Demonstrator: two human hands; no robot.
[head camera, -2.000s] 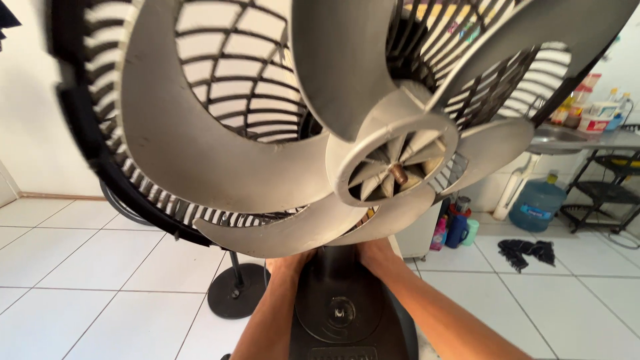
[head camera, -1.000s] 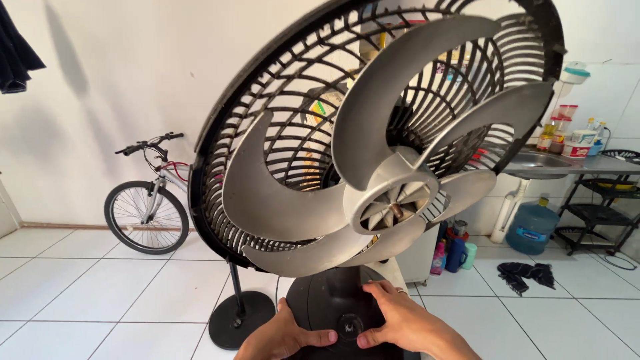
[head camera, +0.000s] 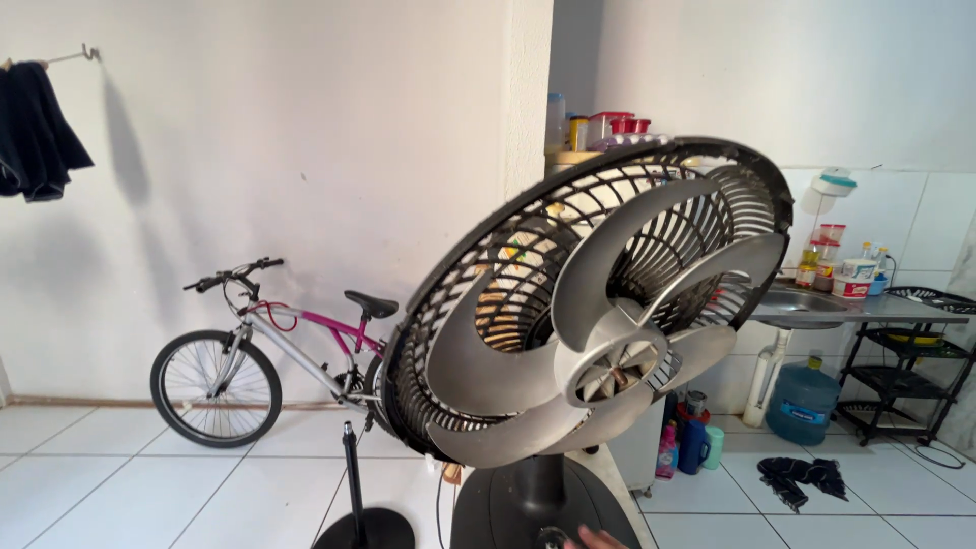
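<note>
A fan with its front grille off stands tilted before me, its grey blades (head camera: 610, 335) bare inside the black rear guard (head camera: 488, 229). Its black base (head camera: 511, 507) rests on a light surface at the bottom. Fingertips of my right hand (head camera: 595, 538) show at the lower edge, beside the round knob (head camera: 550, 537) on the base; the rest of that hand is cut off. My left hand is out of the frame.
A black round stand with a pole (head camera: 353, 480) is on the tiled floor at the left. Behind are a bicycle (head camera: 297, 320), a metal sink counter (head camera: 808, 301), a blue water jug (head camera: 802, 404), a black rack (head camera: 900, 374), bottles (head camera: 692, 446) and a dark cloth (head camera: 802, 479).
Both hands were around the fan's neck, then on the base with thumbs by the knob. Now the left is out of view and only right fingertips show. The view has risen and drawn back.
</note>
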